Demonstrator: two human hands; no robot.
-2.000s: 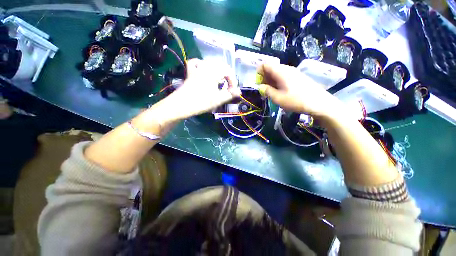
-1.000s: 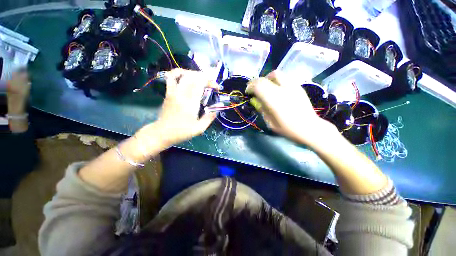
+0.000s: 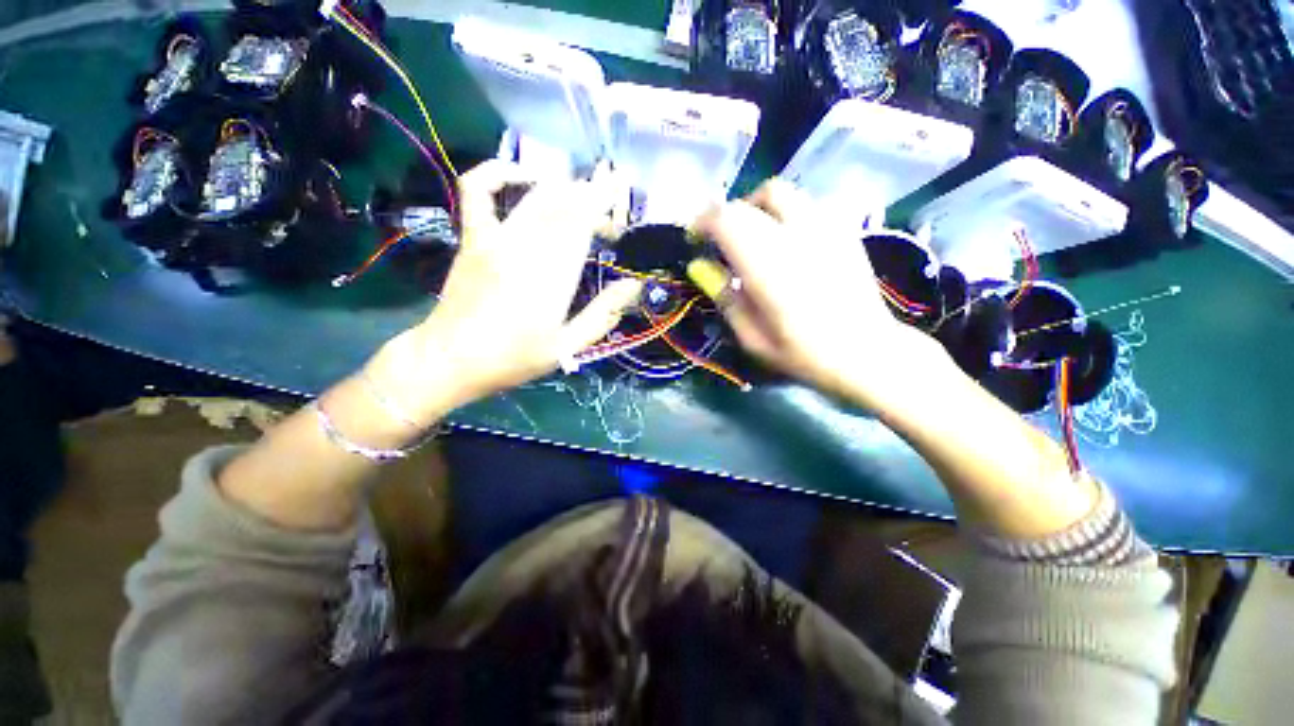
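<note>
A camera base housing with a round black cup (image 3: 656, 350) and a white plate (image 3: 684, 135) behind it lies between my hands. Red, yellow and white leads (image 3: 664, 325) come out of the cup. My left hand (image 3: 518, 277) is at the cup's left side, its thumb near the cup's centre. My right hand (image 3: 798, 284) is at the right side, a yellow finger cot on one fingertip beside the leads. Both hands' fingers are bent inward; whether they pinch a lead or a part cannot be made out.
More white plates (image 3: 877, 159) and black cups (image 3: 1057, 319) stand to the right, near tangled white thread (image 3: 1128, 397). Another white plate (image 3: 532, 78) stands at left. Black camera head modules cluster at left (image 3: 234, 170) and back right (image 3: 859, 57). Cartons (image 3: 213, 496) sit below the bench edge.
My left hand has turned and its thumb has moved to the cup's centre; the dark part beside it no longer shows. My right hand stays over the cup. The other person's hand has left view.
</note>
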